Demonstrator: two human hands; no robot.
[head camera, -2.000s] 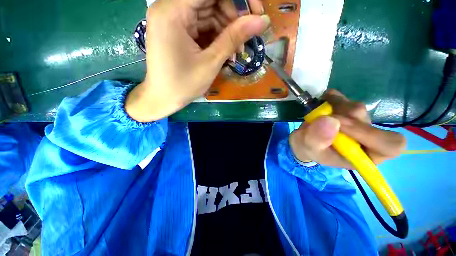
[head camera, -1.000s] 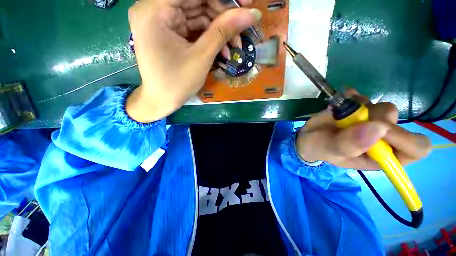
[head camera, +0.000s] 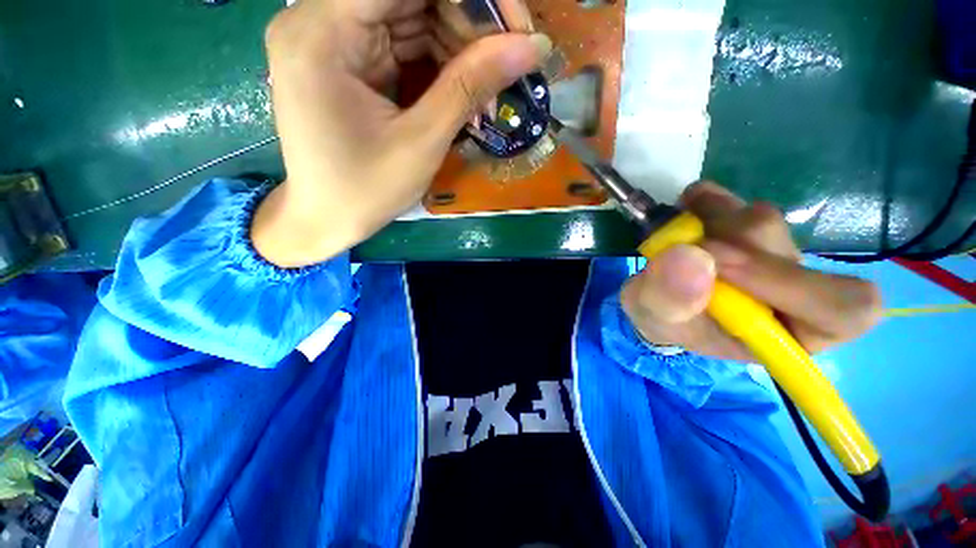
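A round black circuit board (head camera: 516, 120) sits on the orange-brown fixture (head camera: 487, 193). My left hand (head camera: 391, 118) is over the fixture's left part, its fingers closed on dark metal tweezers (head camera: 487, 13) that reach down to the board. My right hand (head camera: 749, 273) holds the yellow soldering iron (head camera: 787, 359) like a pen. The iron's metal tip is at the board's right edge; whether it touches is unclear. A thin solder wire (head camera: 171, 182) runs from the left to behind my left hand; its end is hidden.
A white pad (head camera: 666, 102) lies under the fixture on the green bench mat (head camera: 813, 118). A dark metal frame (head camera: 30, 225) stands at the left bench edge. Black cables (head camera: 947, 203) and a dark blue box (head camera: 958, 43) are at the right.
Since the previous frame the iron has moved left, its tip going from beside the fixture's right edge to the board. My left hand and the tweezers stay nearly in place.
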